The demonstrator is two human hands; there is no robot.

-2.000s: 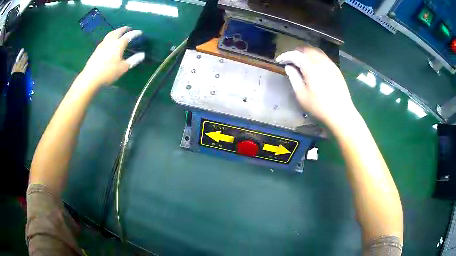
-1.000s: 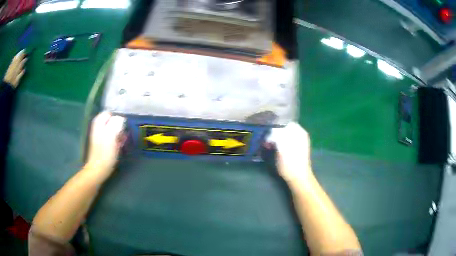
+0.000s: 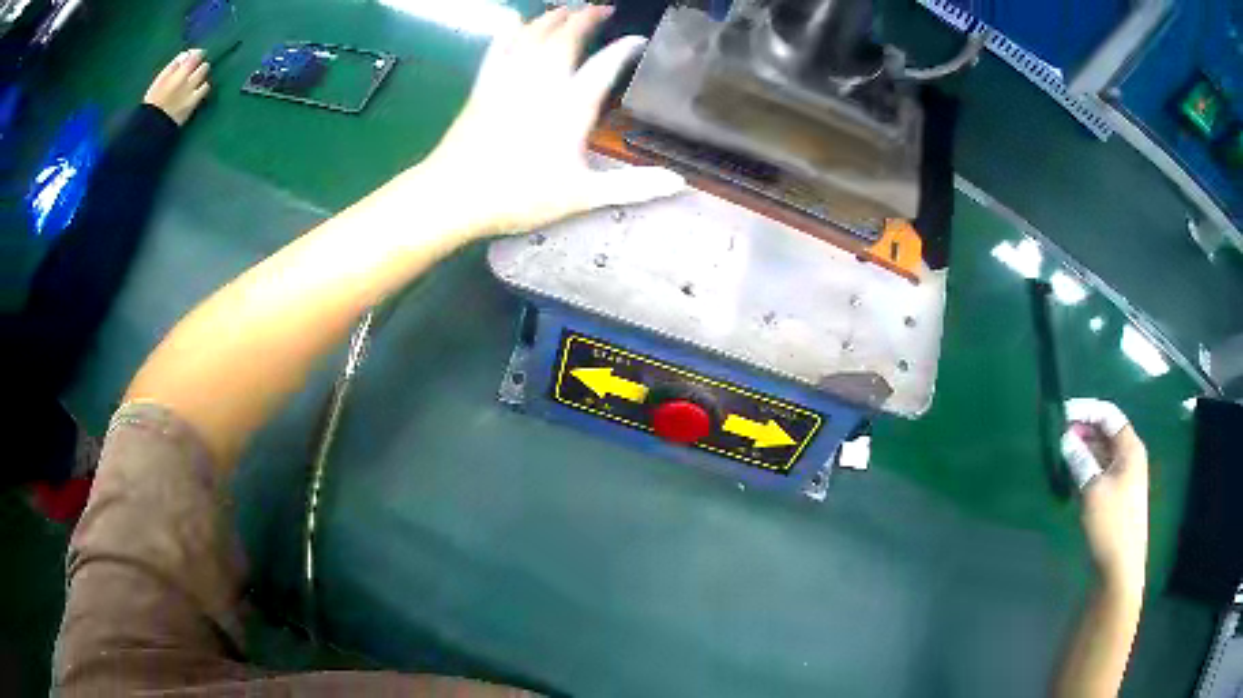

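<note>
The bench press has a blue base with a silver-grey table (image 3: 736, 293). Its grey upper platen (image 3: 804, 130) hangs over the orange base plate (image 3: 893, 252). A dark edge shows in the narrow space beneath the platen; most of the nest is hidden. My left hand (image 3: 545, 143) is at the press's left side, fingers spread and empty, thumb over the table's back left edge. My right hand (image 3: 1107, 457) is at the right, its white-covered fingertips closed on a dark, thin phone housing (image 3: 1047, 382), seen nearly edge-on.
Another phone housing (image 3: 320, 75) lies on the green mat at upper left, beside a coworker's hand (image 3: 179, 86). A yellowish hose (image 3: 327, 477) runs left of the press. A black pad (image 3: 1210, 505) is at the right edge; a blue control box (image 3: 1159, 68) is at upper right.
Both hands have left the sides of the press base. My left hand has moved up beside the platen. My right hand has moved right and taken hold of the housing near the black pad.
</note>
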